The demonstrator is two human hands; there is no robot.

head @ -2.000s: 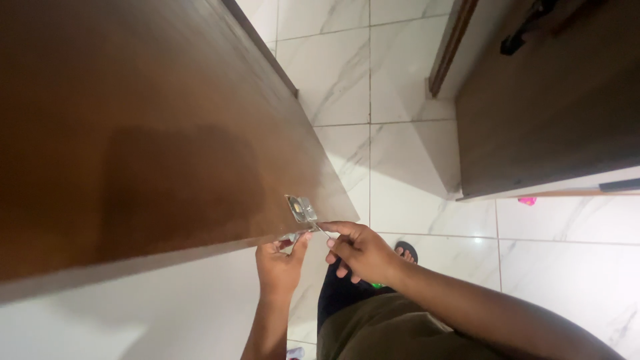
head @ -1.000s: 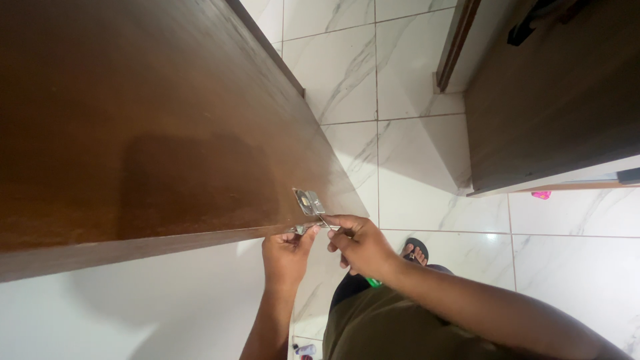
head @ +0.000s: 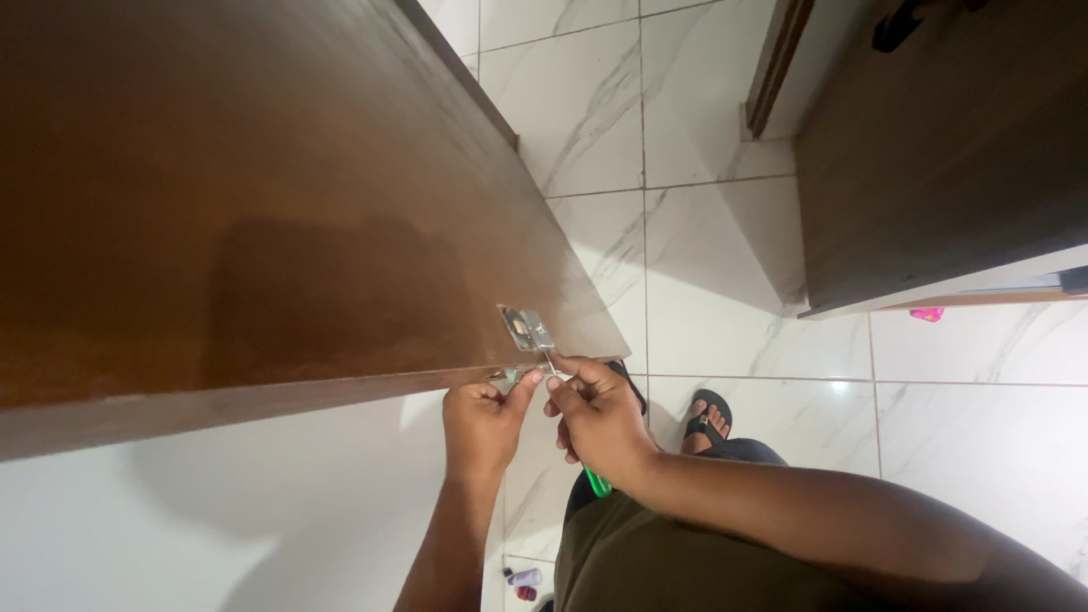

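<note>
A metal lock fitting (head: pixel 527 329) sits on the face of a brown wooden door (head: pixel 340 255), close to its edge. Just below it, my right hand (head: pixel 599 416) holds a screwdriver, whose green handle (head: pixel 597 483) shows under the palm and whose thin shaft (head: pixel 550 363) points up to the fitting's lower corner. My left hand (head: pixel 489 421) is at the door edge, thumb and bent fingers by a small metal part (head: pixel 508 374). Whether the left fingers grip that part is hard to tell. The thumbs of both hands are close together.
A dark wooden panel (head: pixel 943 170) with a black handle (head: pixel 897 27) stands at the right. A pink object (head: pixel 926 314) lies on the tiled floor beyond it. Small bottle-like items (head: pixel 524 578) lie at the bottom. My sandalled foot (head: pixel 708 416) is on the tiles.
</note>
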